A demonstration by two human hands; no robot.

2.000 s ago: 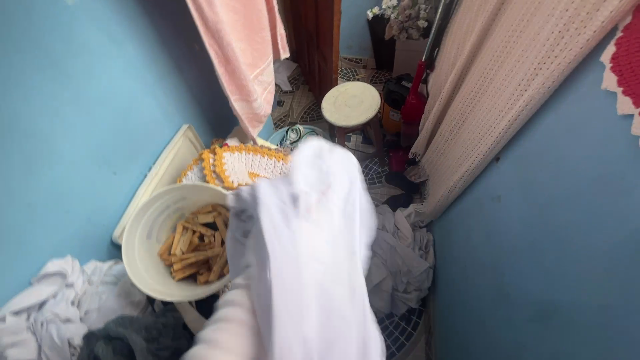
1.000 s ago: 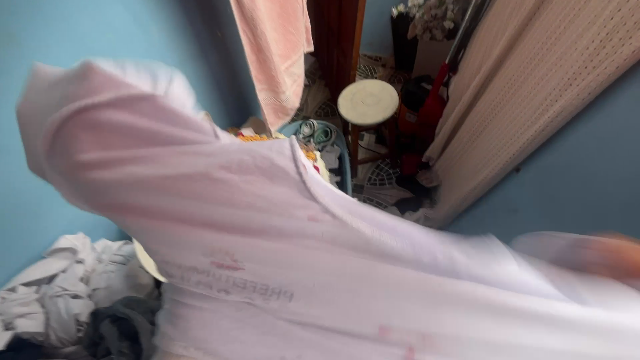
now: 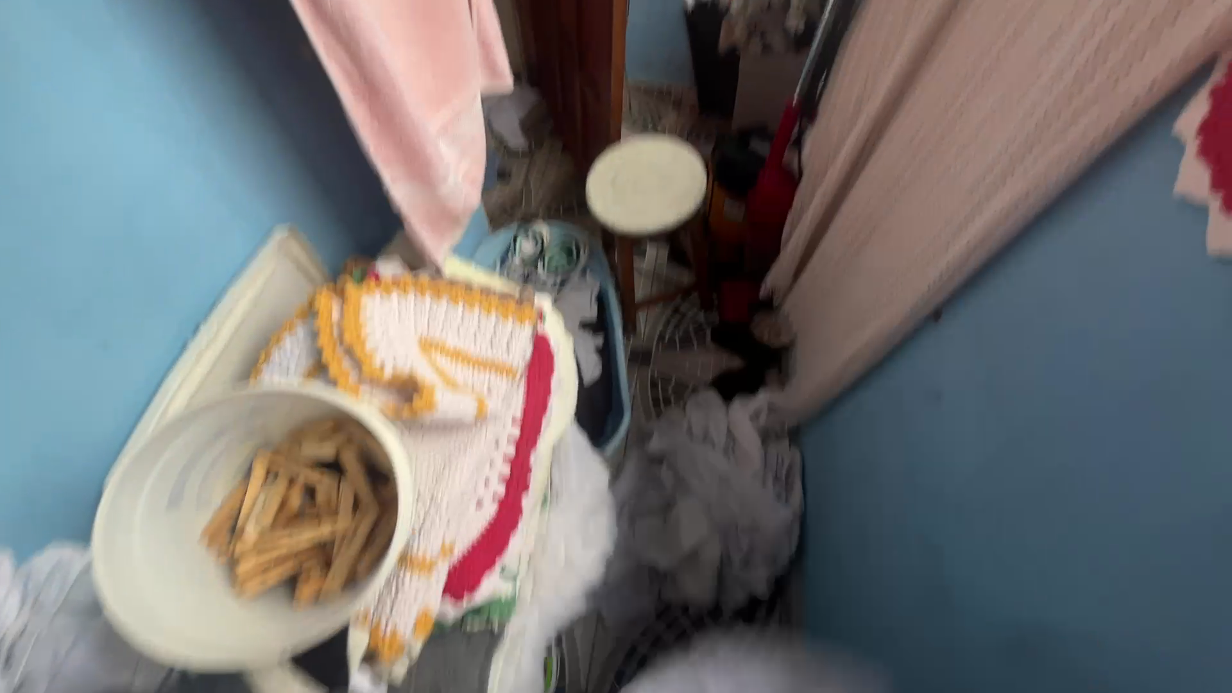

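Note:
Neither of my hands shows in the head view. A blurred piece of white cloth [image 3: 756,664] lies at the bottom edge, and what holds it, if anything, is hidden. At the lower left stands a white plastic bucket [image 3: 135,539] with wooden clothespins [image 3: 298,520] inside. Beside it, crocheted cloth [image 3: 491,433] in white, orange and red is draped over a pale surface. More white cloth [image 3: 573,539] hangs along its right side.
A heap of pale laundry [image 3: 707,500] sits at the lower centre right. Behind are a blue tub [image 3: 621,385] holding items, and a round-topped stool [image 3: 647,185]. A pink towel [image 3: 423,115] and a pink curtain [image 3: 943,164] hang on either side; blue walls [image 3: 1039,462] flank the space.
The white shirt that was spread across the view a second ago no longer covers it; the clothespin bucket and crocheted cloth show again. The blurred hand at the right has left the view.

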